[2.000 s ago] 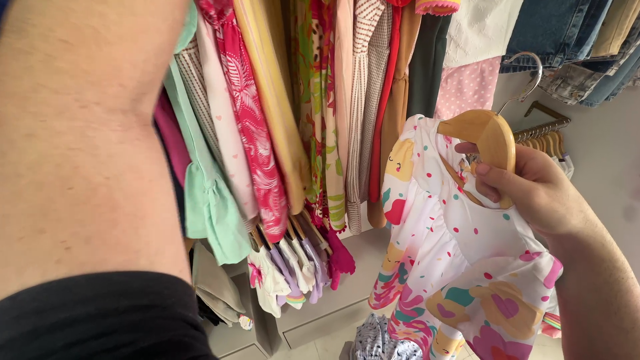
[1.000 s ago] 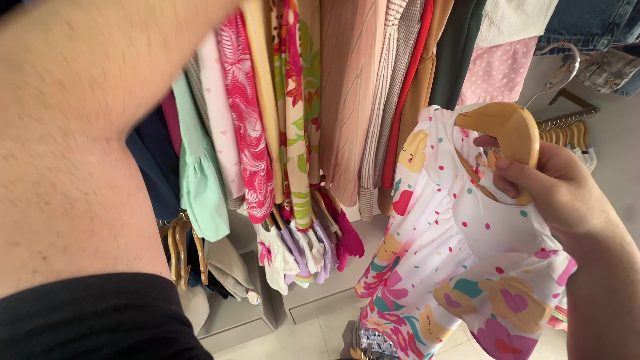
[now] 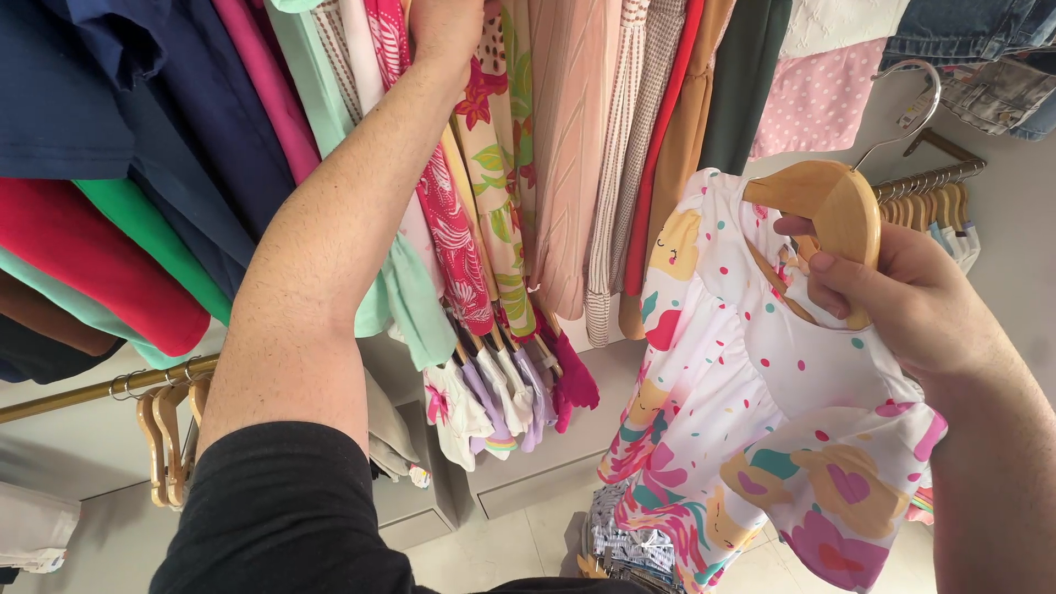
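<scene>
My right hand (image 3: 891, 289) grips a wooden hanger (image 3: 854, 214) with a metal hook. On it hangs a white child's dress (image 3: 742, 363) with colourful dots, hearts and flower-like prints. My left hand (image 3: 445, 25) reaches up among the hanging garments at the top edge; its fingers are cut off or hidden, so its hold cannot be told. Beside it hang a pink dress with white leaf print (image 3: 452, 239), a cream floral garment (image 3: 492, 181) and a pale pink ribbed garment (image 3: 569, 148).
Dark blue, red and green garments (image 3: 140, 280) hang at left above a brass rail (image 3: 107, 388) with wooden hangers (image 3: 169, 437). Small clothes (image 3: 487, 396) hang below centre, over grey drawers (image 3: 544, 470). Denim pieces (image 3: 973, 41) and a rail of hangers (image 3: 928, 206) are at right.
My left arm has swung away from close to the camera, and its hand now shows among the garments at the top. My right hand still holds the hanger with the white dress.
</scene>
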